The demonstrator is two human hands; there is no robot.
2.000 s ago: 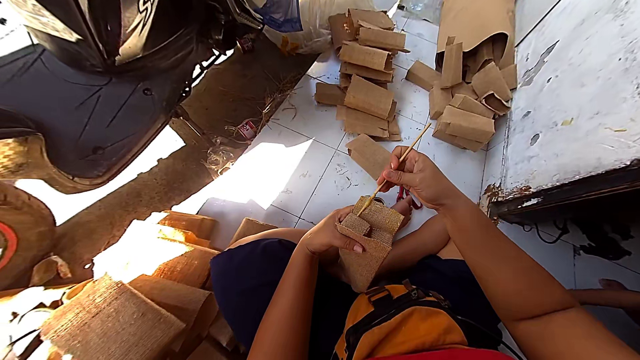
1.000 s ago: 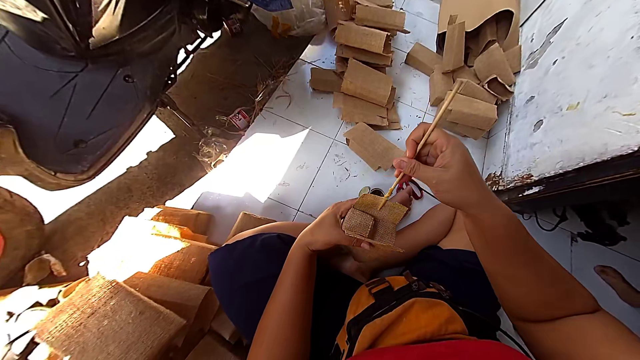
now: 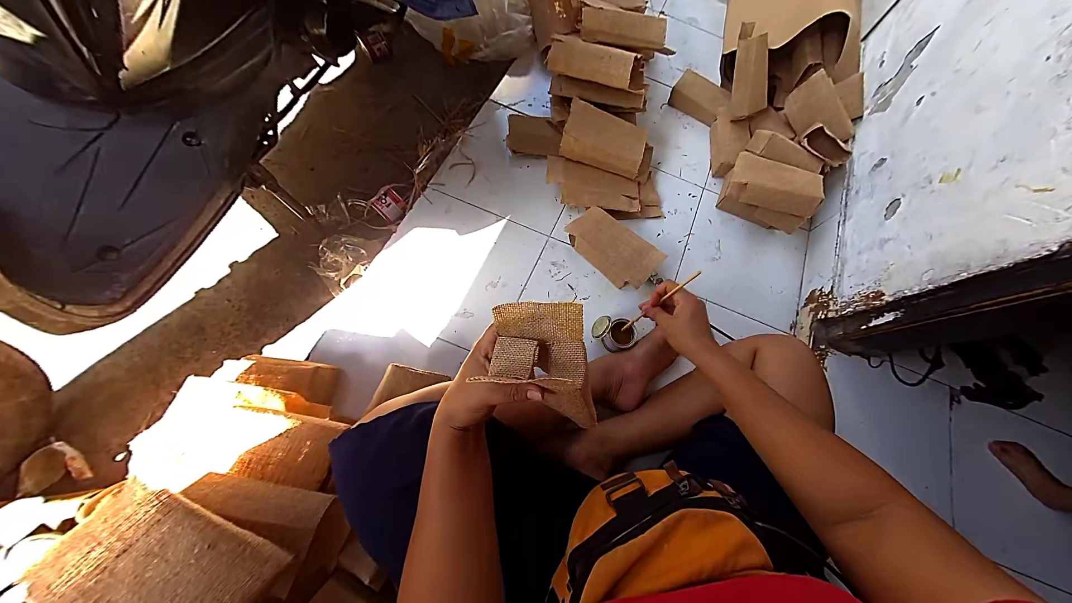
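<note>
My left hand grips a burlap piece folded like a small box or pouch, its upper flap raised and darker yellow than the rest. Its thumb lies across the near edge. Between the fingertips of my right hand is a thin wooden stick, perhaps a brush; its lower end is in a small open tin of dark contents on the floor. The tin's round lid lies against its left side. Just beyond the tin rests a single folded burlap piece.
Stacked burlap pieces and a large brown bag with more pieces spilling out lie ahead on the white tiles. More burlap is heaped at my left. A motorcycle stands upper left, a worn white surface at right. Another person's foot shows lower right.
My right hand has moved from the burlap piece to the tin, taking the stick's lower end from the flap into the tin. The left hand still holds the piece, its flap now raised.
</note>
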